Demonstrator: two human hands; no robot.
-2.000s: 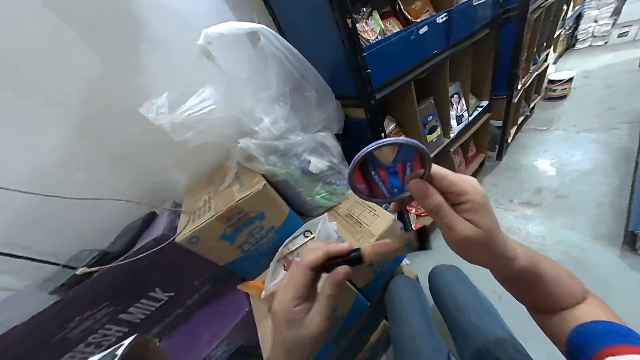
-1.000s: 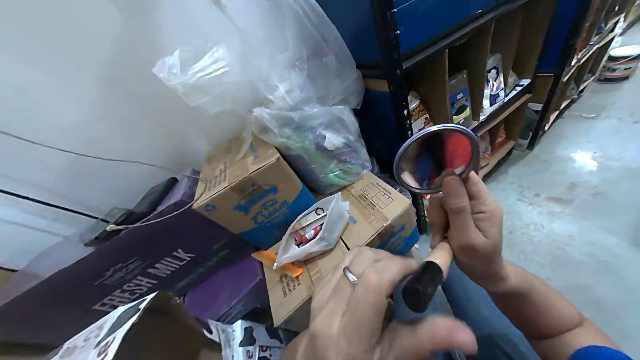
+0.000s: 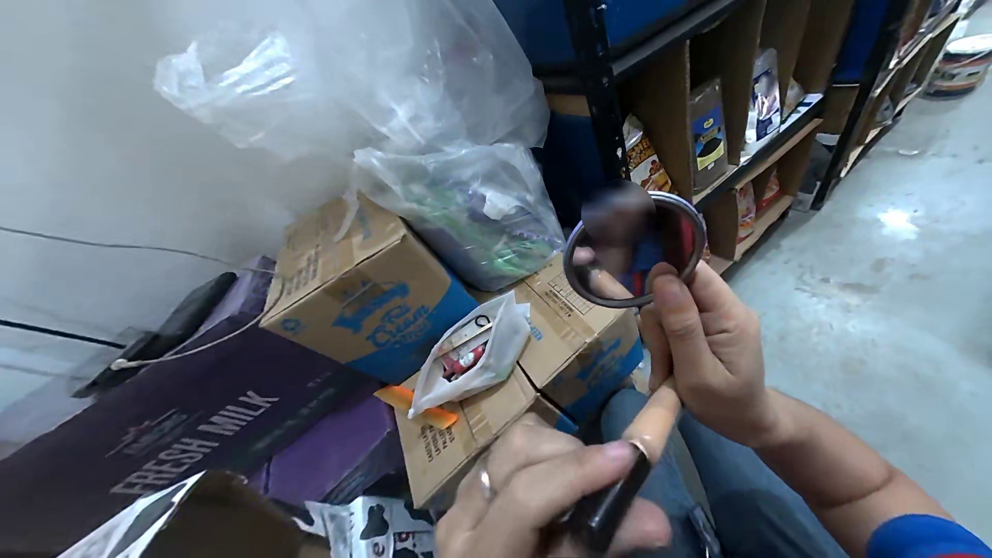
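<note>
My right hand (image 3: 709, 353) pinches the lower rim of a small round mirror (image 3: 632, 248), held up with its glass toward me. My left hand (image 3: 550, 492) is shut on the dark barrel of a makeup tube or stick (image 3: 616, 496). The tube's beige end (image 3: 655, 422) reaches up to the fingers of my right hand, which seem to touch it. Left of the mirror, a white plastic pouch (image 3: 477, 353) with small items lies open on cardboard boxes, beside an orange strip (image 3: 418, 407).
A cardboard carton (image 3: 372, 287) and clear plastic bags (image 3: 473, 209) stand against the wall. A purple carton (image 3: 178, 418) lies at the left, an opened box (image 3: 209, 519) below it. Shelving (image 3: 744, 167) with packaged goods lines the right, beside the floor (image 3: 876, 333). A tub (image 3: 961, 66) stands farther off.
Two seconds ago the tube lay level in my left hand, apart from my right hand; now it slants up to my right fingers. The mirror remains in my right hand.
</note>
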